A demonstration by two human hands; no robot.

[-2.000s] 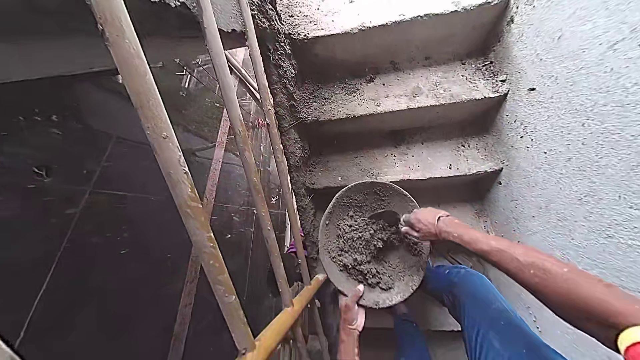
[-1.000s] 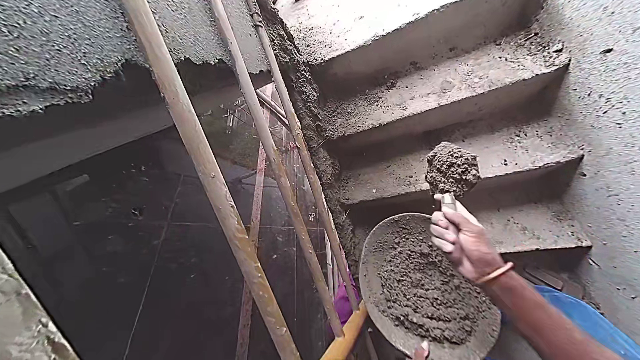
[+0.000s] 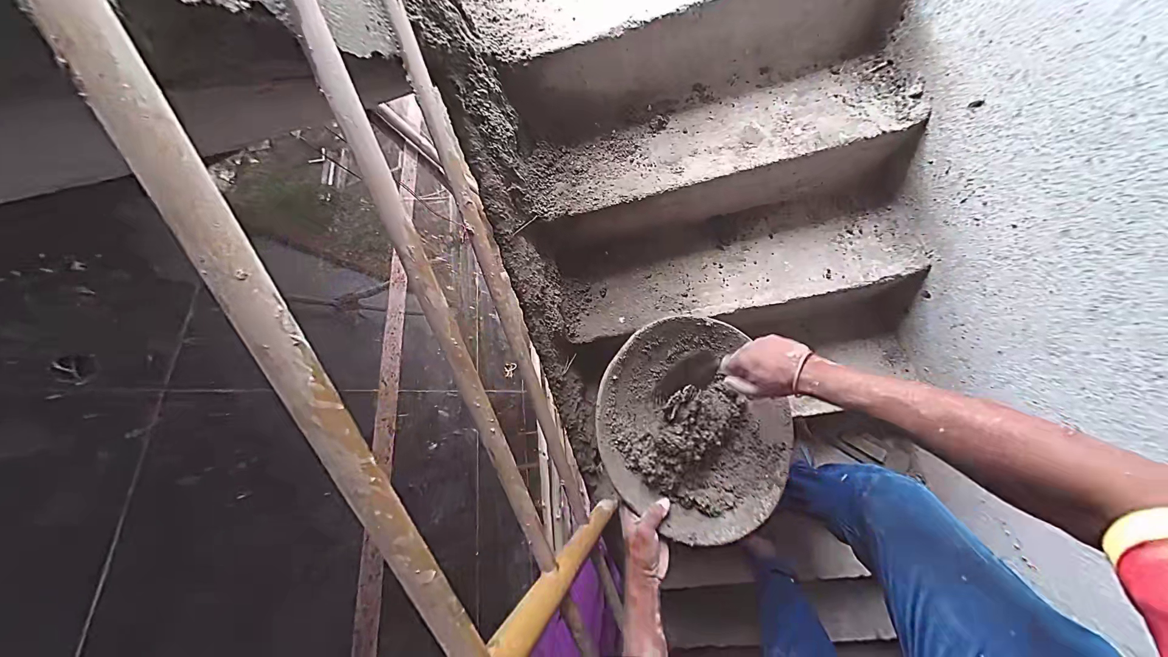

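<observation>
A round, shallow mortar pan (image 3: 630, 415) with a pile of wet mortar (image 3: 698, 433) is in front of me over the steps. My left hand (image 3: 646, 538) grips its near rim, thumb on top. My right hand (image 3: 768, 367) is closed on the handle of a trowel (image 3: 689, 372), at the pan's upper right side. The trowel's blade rests in the pan behind the mortar and is partly covered.
Concrete steps (image 3: 748, 274) with loose mortar crumbs rise ahead. A rough plastered wall (image 3: 1049, 210) stands on the right. Bamboo poles (image 3: 265, 292) slant along the left, joined by a yellow pole (image 3: 552, 584) near the pan. Beyond them lies a dark lower floor (image 3: 255, 511).
One second ago my right hand held up a trowel load of mortar above the pan; now the trowel is down in the pan. The view has shifted.
</observation>
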